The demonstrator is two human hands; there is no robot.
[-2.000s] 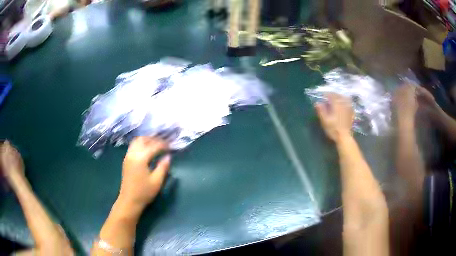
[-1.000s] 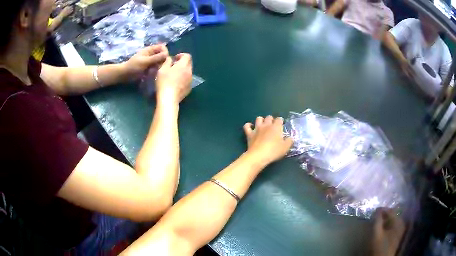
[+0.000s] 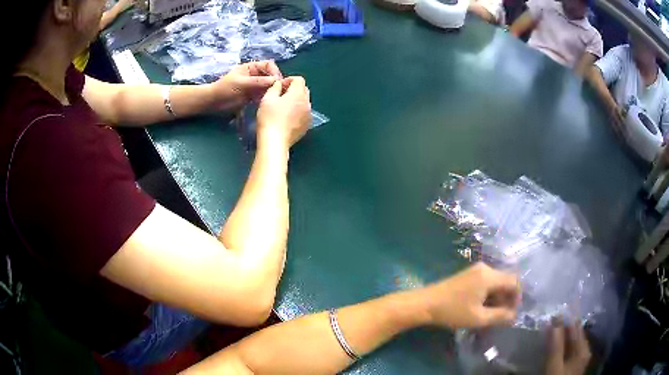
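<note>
My left hand, with a bracelet on the wrist, is at the near edge of a heap of clear plastic bags at the right. Its fingers are curled; whether they hold anything is unclear. My right hand is blurred and cut off by the bottom edge, close to the right of my left hand; its grip cannot be told. A clear blurred bag with a small bright white spot shows below my left hand. The heap is blurred on its near side.
A person in a dark red shirt sits at the left, hands together on a clear bag. Another bag heap and a blue tray are beyond. White rolls and other people are across the green bench.
My left hand has moved from the heap's far left edge toward me and right, near my right hand, its fingers now more curled. The view has shifted slightly. The neighbour's hands remain together.
</note>
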